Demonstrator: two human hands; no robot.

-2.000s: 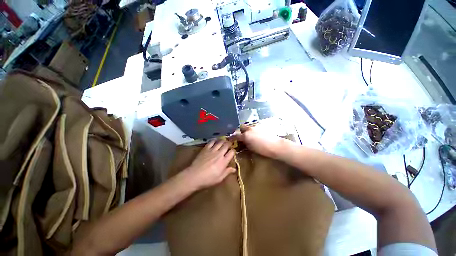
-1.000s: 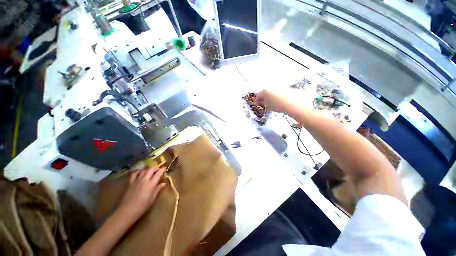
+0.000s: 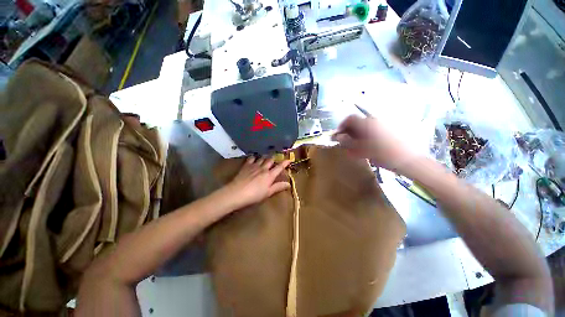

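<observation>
A brown bag body lies in front of the sewing machine, its top edge under the grey head cover. A pale binding strip runs down it. My left hand rests flat on the bag body, fingertips beside the yellow brass-coloured clamp. My right hand is above the machine bed, right of the clamp, blurred, fingers bent together; whether it holds a small piece cannot be told. A slim dark pointed tool shows just behind it.
Brown bag bodies are heaped at left. An open clear bag of tabs lies at right. A fuller bag stands beside the dark screen. A yellowish tool lies under my right forearm, with cables farther right.
My right hand has moved from the clear bag of tabs back left towards the clamp. My left hand remains on the bag body. The view has swung back left.
</observation>
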